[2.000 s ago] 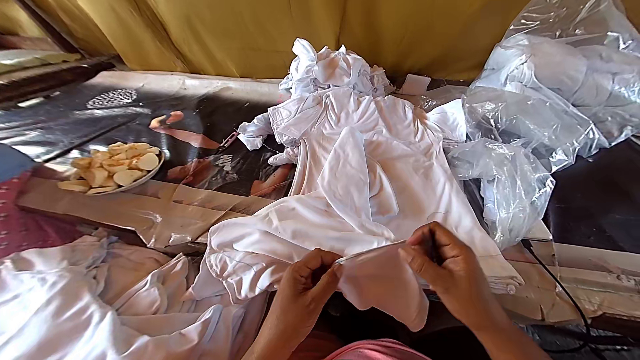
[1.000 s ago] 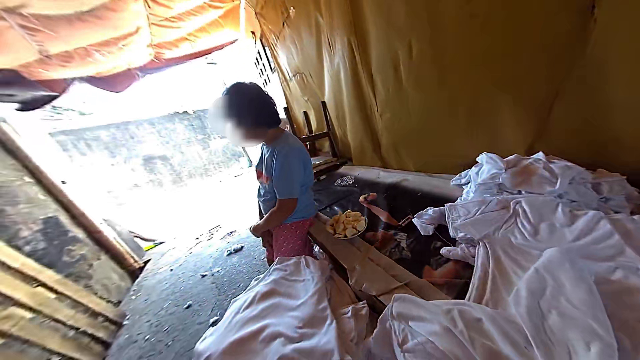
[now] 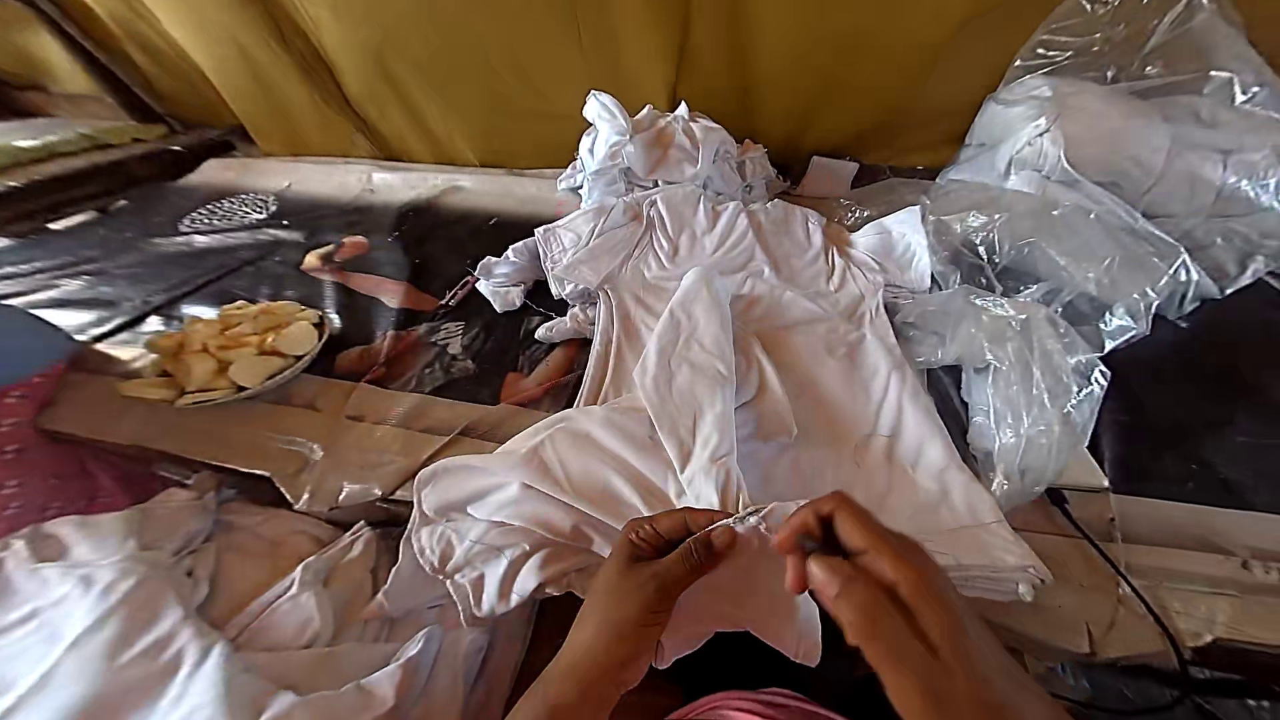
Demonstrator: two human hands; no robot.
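Note:
White short-sleeved shirts point(image 3: 830, 350) lie in a flat stack before me, their hems toward me. My left hand point(image 3: 665, 570) pinches the seamed edge of a white garment piece point(image 3: 745, 610) between thumb and fingertips at the near side of the stack. Just right of that edge, my right hand point(image 3: 870, 570) has its fingers curled around a small dark object, too hidden to name. A white fold of cloth point(image 3: 690, 390) runs up the middle of the top shirt. Part of the held piece hangs below my hands.
A plate of pale sliced food point(image 3: 235, 350) is at the left on a printed dark sheet. White garments point(image 3: 110, 620) are heaped at the lower left, bundled white cloth point(image 3: 660, 150) behind the shirts. Clear plastic bags point(image 3: 1080, 220) and a black cable point(image 3: 1130, 570) lie right. A person's clothing point(image 3: 70, 450) shows at the left edge.
The view swung left to a standing person and has come back to the shirts. Compared with two seconds ago, my hands are closer together at the garment edge.

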